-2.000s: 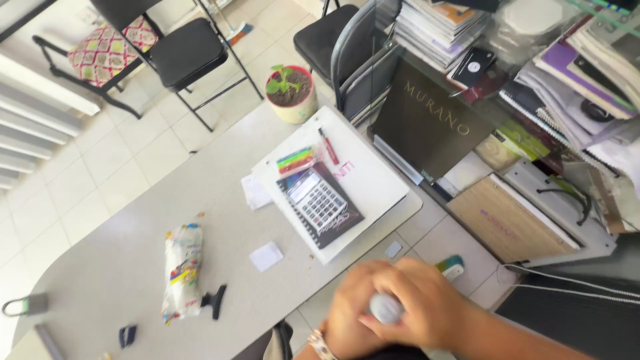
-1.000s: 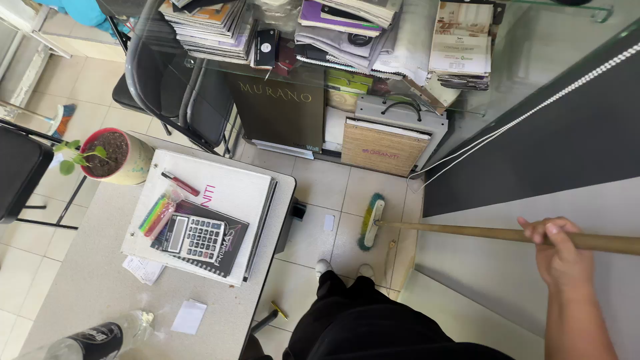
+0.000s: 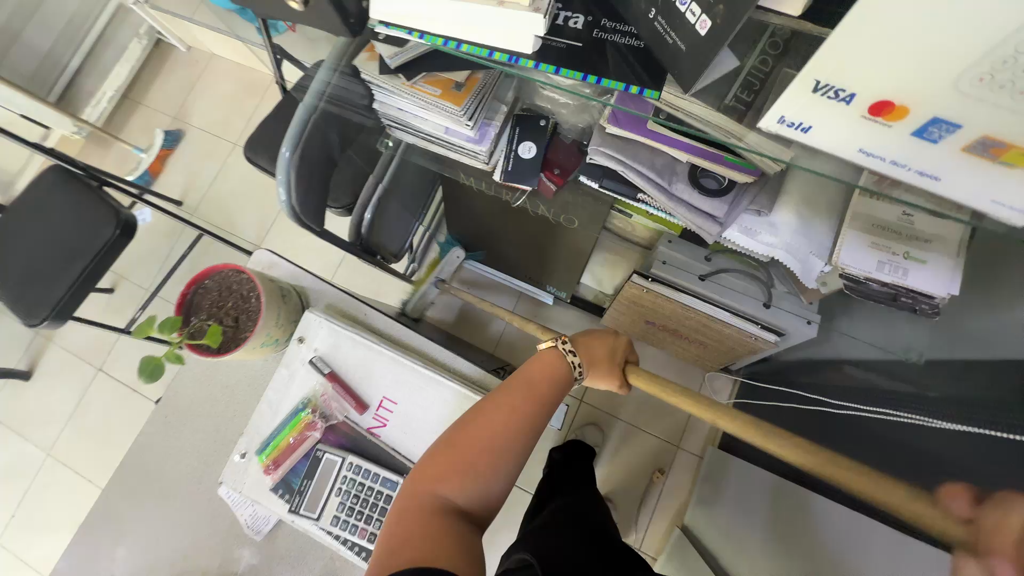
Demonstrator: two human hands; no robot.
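Note:
My left hand [image 3: 604, 360], with a leopard-print band at the wrist, grips the wooden handle of a broom [image 3: 720, 416] around its middle. At the lower right edge my right hand [image 3: 988, 520], blurred and partly cut off, is closed round the handle's upper end. The broom head [image 3: 432, 284] rests low between the desk corner and the dark sample book [image 3: 524, 232], its bristles partly hidden.
On the grey desk [image 3: 152, 480] lie a white binder [image 3: 400, 368], a calculator [image 3: 344, 492] and packaged markers [image 3: 292, 440], beside a potted plant [image 3: 240, 312]. Black chairs [image 3: 60, 240] stand behind. A glass shelf [image 3: 680, 120] holds sample books. A wooden-faced case [image 3: 692, 328] leans below, near hanging cords [image 3: 848, 408].
My left hand, out of view one second ago, now grips the broom handle. The broom head has moved from the open floor tiles to beside the desk and the dark sample book.

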